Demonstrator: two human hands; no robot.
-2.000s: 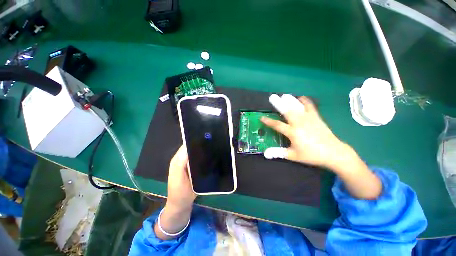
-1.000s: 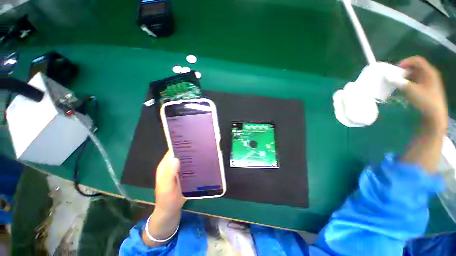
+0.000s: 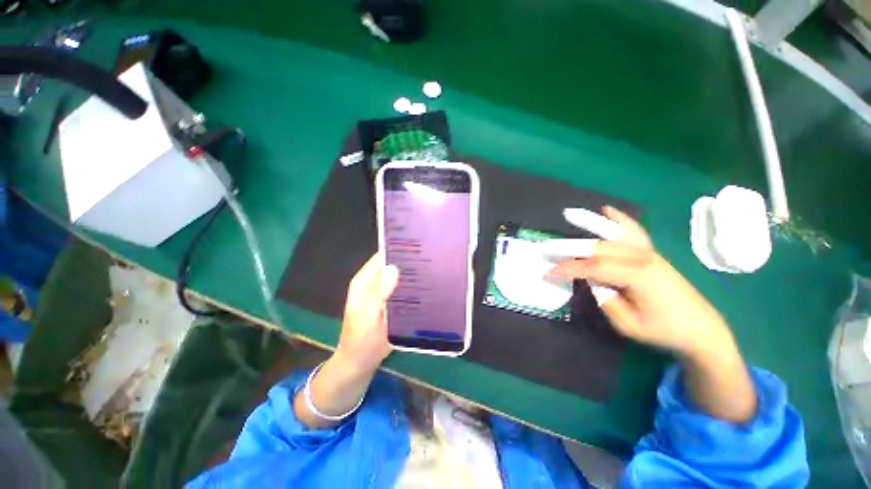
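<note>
My left hand (image 3: 368, 310) holds a smartphone (image 3: 430, 258) upright, its white-edged case round a purple-looking screen with lines of text. Right of it a square green circuit board (image 3: 506, 308) lies on the black mat (image 3: 573, 358). A thin white round pad (image 3: 528, 275) covers most of the board. My right hand (image 3: 640, 287), with white finger cots, has its fingertips on the pad's right edge and seems to grip it. Behind the phone's top, an open black housing with a green board (image 3: 409, 143) is partly hidden by the phone.
A white box (image 3: 138, 167) with fittings, a clear tube and a black ribbed hose (image 3: 72, 65) stands left. Small white discs (image 3: 432, 90) lie beyond the mat. A white round stack (image 3: 733, 229) is right, beside a slanted white bar (image 3: 759, 115). Black units (image 3: 164, 62) lie farther back.
My right hand has come back from the white stack to the circuit board, and a white pad now covers the board. The phone screen changed from dark to purple text. The view has shifted.
</note>
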